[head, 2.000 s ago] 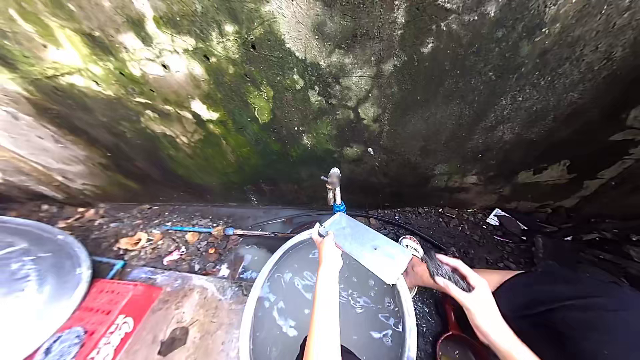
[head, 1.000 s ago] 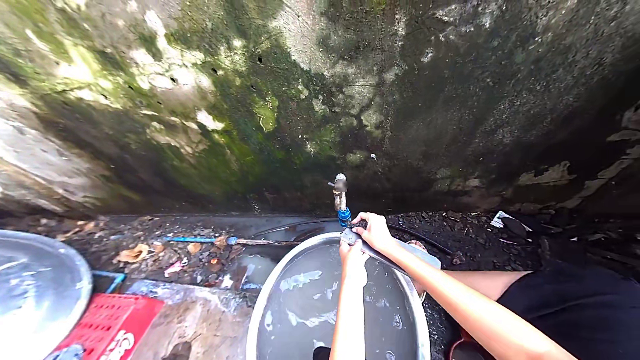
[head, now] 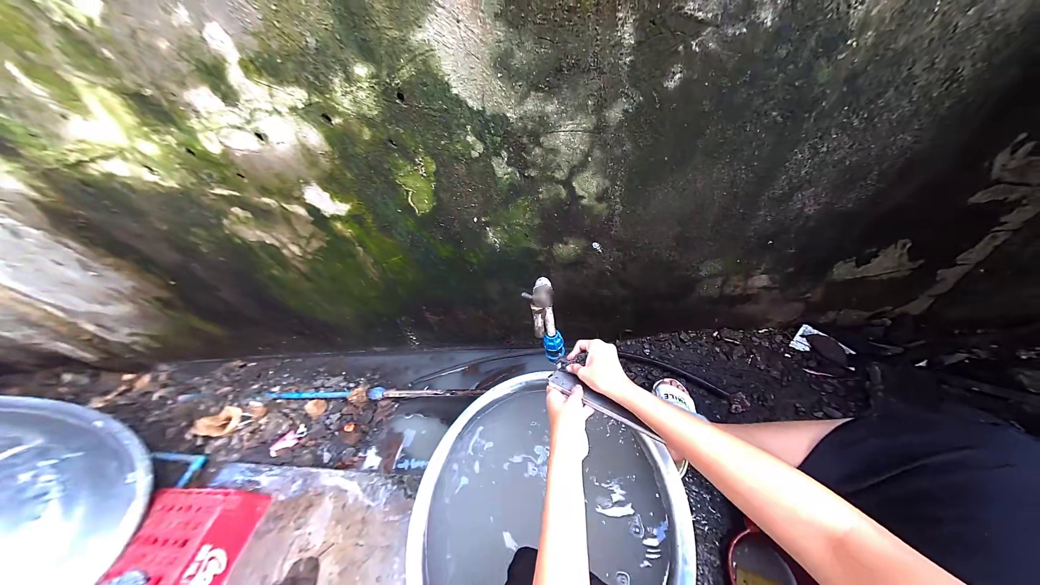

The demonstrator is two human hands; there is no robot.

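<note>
Over the far right rim of a round metal basin (head: 431, 496) of cloudy water, my left hand (head: 569, 402) grips the end of a flat greyish piece (head: 605, 404), seen nearly edge-on. My right hand (head: 600, 370) is bent over the same end, its fingers on a small dark thing that I cannot make out clearly. The rest of the piece runs down to the right, partly behind my right forearm. A tap (head: 543, 305) with a blue fitting (head: 554, 347) stands just beyond my hands.
A second metal basin (head: 142, 487) is at the left beside a red plastic crate (head: 191, 524). The mossy concrete wall (head: 487, 162) rises behind the tap. A blue pipe (head: 317, 395) and black hose (head: 682, 374) cross the ground. A reddish bowl (head: 743, 561) lies near my leg.
Two seconds ago the flat piece showed its broad face and my right hand held a dark thing apart at the right. My right hand has since moved left to the piece's far end.
</note>
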